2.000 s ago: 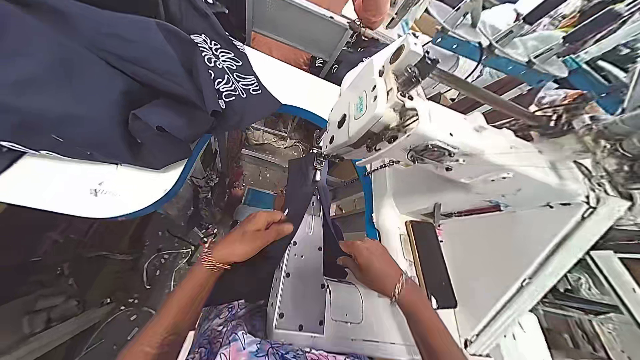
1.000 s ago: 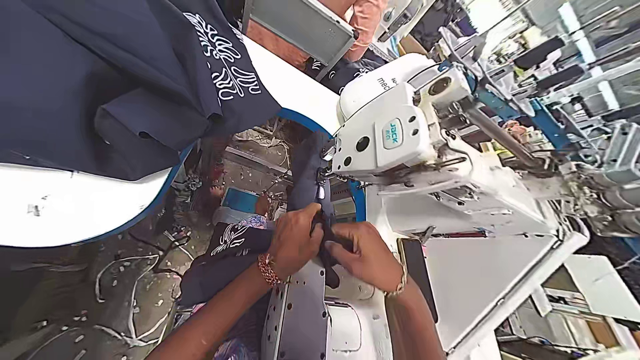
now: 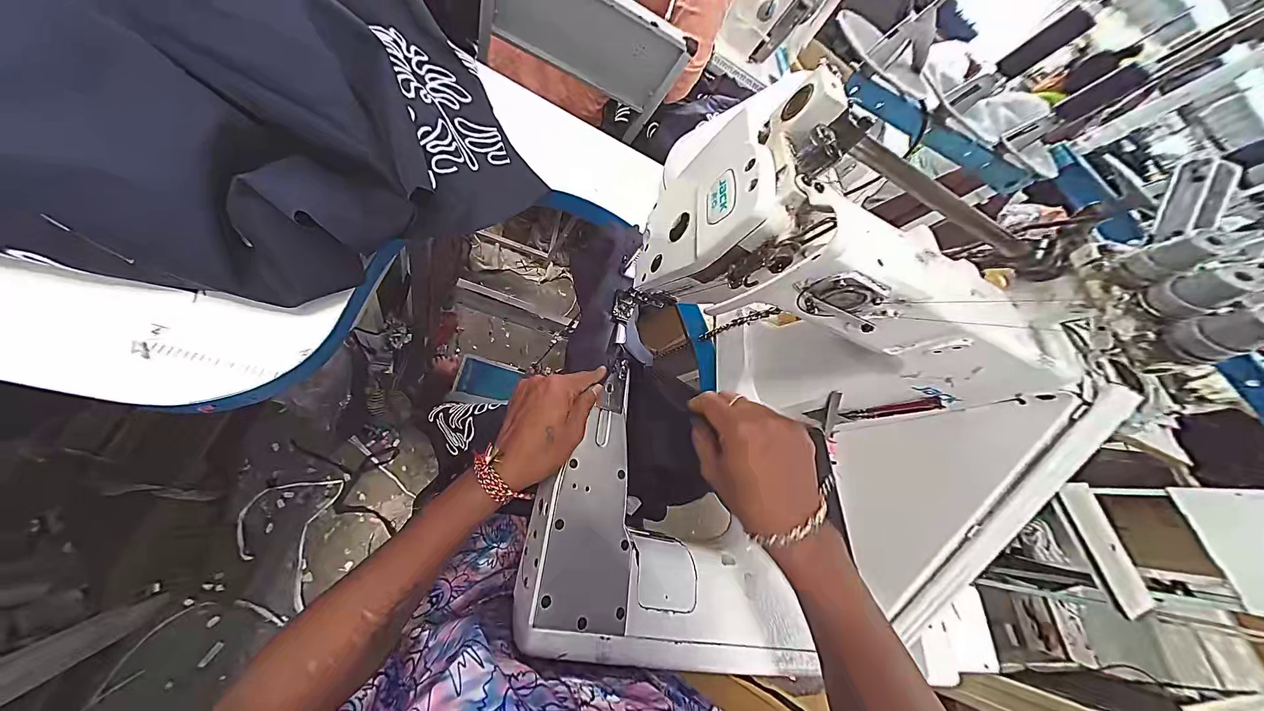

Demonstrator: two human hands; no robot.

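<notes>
A white Jack feed-off-the-arm sewing machine (image 3: 731,207) stands in front of me, its presser foot and needle area over a narrow arm (image 3: 583,523). Dark navy fabric (image 3: 597,296) runs under the foot and hangs on both sides of the arm. My left hand (image 3: 550,420) is at the arm's left side, fingertips on the fabric just below the foot. Right of the arm, my right hand (image 3: 760,459) grips the dark fabric between thumb and curled fingers. Part of the cloth below my left hand bears white printed lines.
A large navy cloth with white print (image 3: 296,128) lies over a white table with a blue edge (image 3: 346,326) at the left. A blue-edged part stands behind the arm. A metal rod (image 3: 938,197) and other machinery are at the right. Scraps litter the floor.
My hands, close together at the arm a second ago, are now apart, the right one farther right with the fabric drawn out. The view has shifted and tilted.
</notes>
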